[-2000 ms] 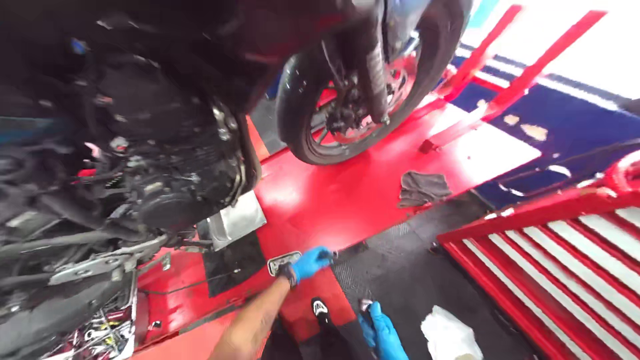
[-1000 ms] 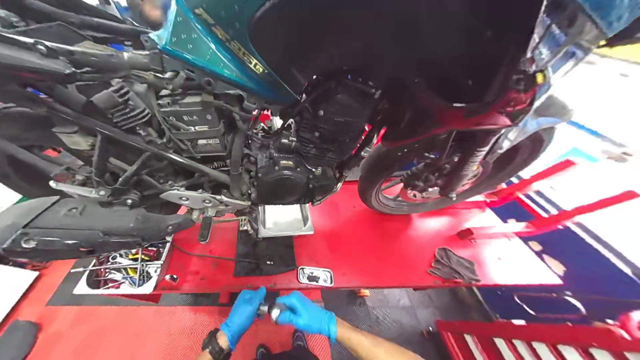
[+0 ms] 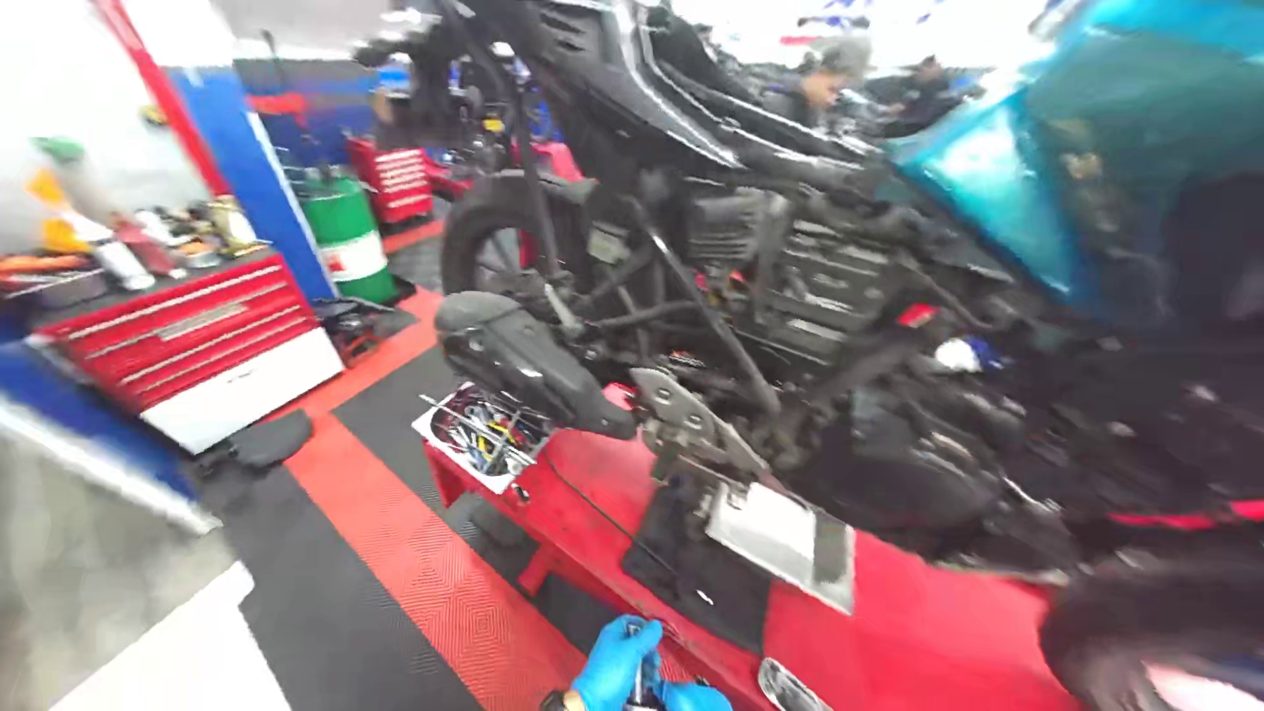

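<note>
At the bottom of the head view, beside the edge of the red lift platform [image 3: 889,602], my left hand [image 3: 619,660] in a blue glove grips a small metal tool [image 3: 642,671], blurred and partly hidden by the fingers. My right hand [image 3: 694,696], also gloved in blue, touches the tool's lower end and is cut off by the frame edge. Above the platform stands a motorcycle with a teal tank panel [image 3: 997,188] and an exposed engine [image 3: 839,286]. A metal tray [image 3: 780,533] lies under the engine, partly over a black mat [image 3: 691,583].
A tray of hand tools [image 3: 484,434] sits at the platform's left end, under the exhaust silencer [image 3: 523,360]. Further left are a red tool chest [image 3: 197,336], a round black stool seat [image 3: 272,439] and a green drum [image 3: 346,237]. Two people are in the background.
My hands, apart two seconds ago, are now together at the tool, as they were one second ago. The view has swung far to the left.
</note>
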